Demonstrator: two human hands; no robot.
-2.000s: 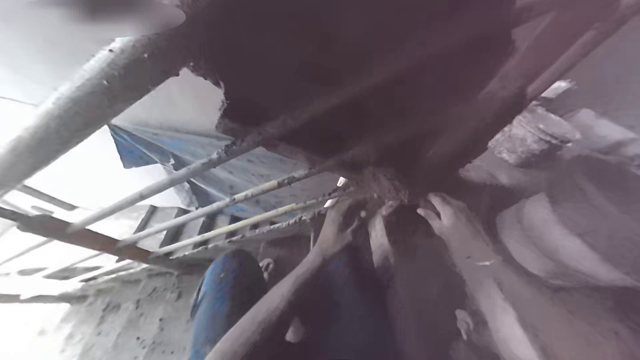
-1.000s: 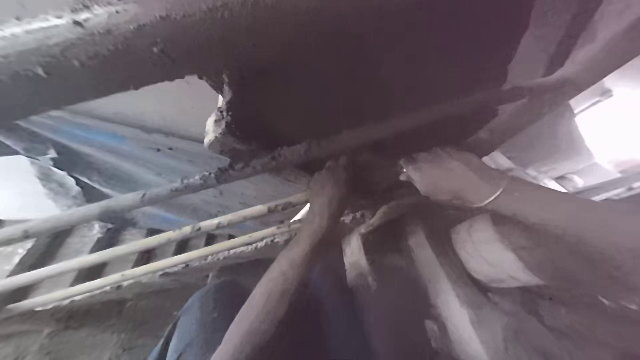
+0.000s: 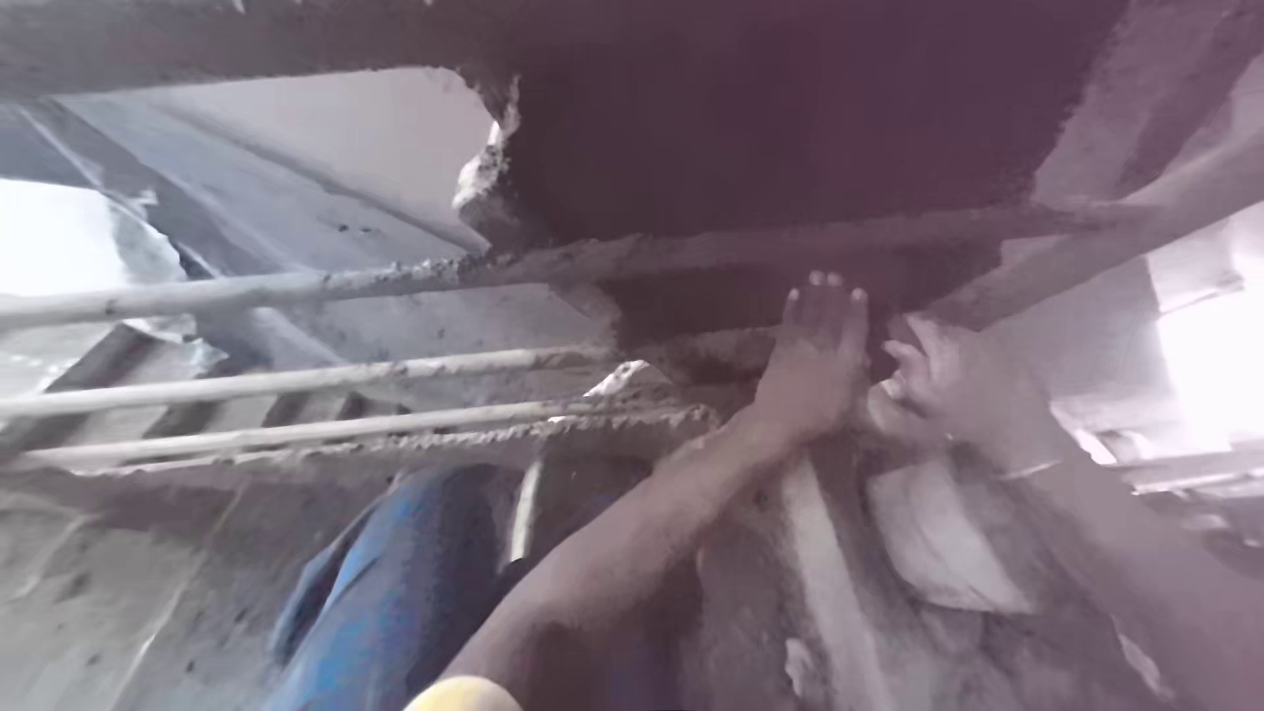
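Note:
My left hand [image 3: 815, 370] lies with its fingers extended and close together against a dark, wet-looking mass [image 3: 691, 306] that spreads over the rods of a frame. Beside it on the right, my right hand [image 3: 933, 380] has its fingers curled near the same mass; whether it grips any of it cannot be told. A coated rod [image 3: 326, 286] crosses in front of the mass, and two thinner pale rods [image 3: 296, 380] run below it. The large dark sheet-like surface [image 3: 790, 118] above has a ragged, crumbly left edge.
A thick bar [image 3: 197, 44] spans the top left, and a diagonal bar [image 3: 1116, 237] rises at the right. Blue-clad knees [image 3: 395, 573] are low in view. Crumpled sheeting [image 3: 168, 197] lies behind the rods at left. A pale curved piece [image 3: 948, 533] is below my right hand.
The view has shifted and turned. My left hand's fingers now stretch flat and upward, where they were bent at the rod one second ago. My right hand is now close beside it.

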